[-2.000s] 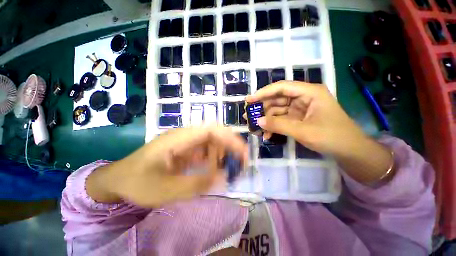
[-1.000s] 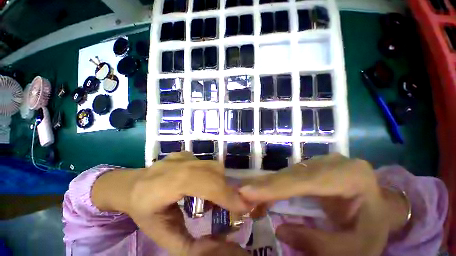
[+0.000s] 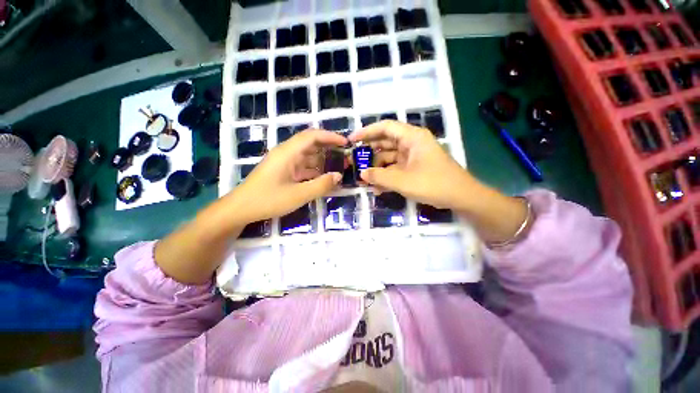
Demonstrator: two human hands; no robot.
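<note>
My left hand [image 3: 284, 175] holds a small dark glossy rectangular unit [image 3: 333, 163] between thumb and fingers. My right hand [image 3: 418, 163] holds a similar unit [image 3: 363, 157] whose face shows blue-white marks. Both hands are above the middle of the white compartment tray [image 3: 353, 261] and the two units are side by side, very close; I cannot tell if they touch. Most cells hold dark units in pairs. The nearest row shows bare white cells, as do two cells behind my right hand. My hands hide some cells.
A salmon-red tray [image 3: 572, 92] of similar units is at the right. A blue stick [image 3: 522, 153] and dark round pieces [image 3: 541, 113] lie between the trays. At left are round black parts on white paper [image 3: 146, 188], a pink-white fan [image 3: 58, 159] and a second fan [image 3: 14, 163].
Both hands have moved from near my chest to over the middle of the white tray, and the units now face up. The view has shifted, showing more of the red tray.
</note>
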